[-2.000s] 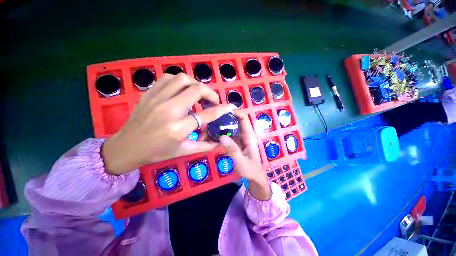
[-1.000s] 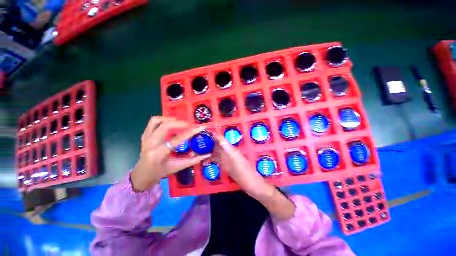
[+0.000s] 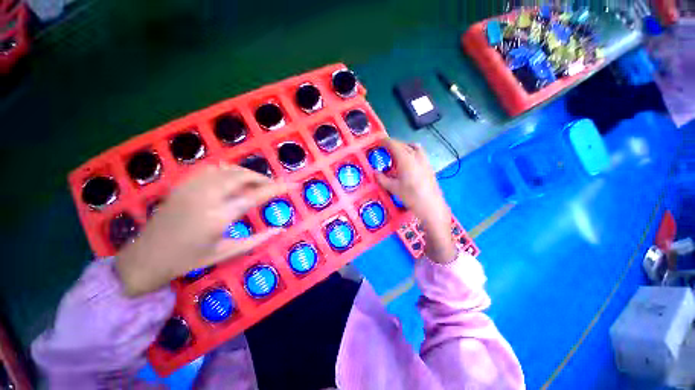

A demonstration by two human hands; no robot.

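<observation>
A red compartment tray (image 3: pixel 164 364) lies tilted in view, holding round watch-like units in rows. The two far rows show dark glossy faces, such as this unit (image 3: pixel 231 128). The two near rows mostly show blue discs, such as this one (image 3: pixel 261 281). My left hand (image 3: pixel 202 221) is over the tray's left half, thumb and fingers apart, with nothing seen in it; it hides several pockets. My right hand (image 3: pixel 411 183) is at the tray's right end, fingertips beside a blue-faced unit (image 3: pixel 379 158); whether they grip it is unclear.
A small-parts tray (image 3: pixel 463 242) sits by the main tray's near right corner. A black box with cable (image 3: pixel 417 103) and a pen (image 3: pixel 460 97) lie beyond. A red bin (image 3: pixel 495 72) of clips is at upper right. Blue stool (image 3: pixel 585 148) and white box (image 3: pixel 651 331) are right.
The view has swung and rotated. The blue-faced unit held between my hands a second ago is no longer seen there. My hands have separated, the right one reaching the tray's right end.
</observation>
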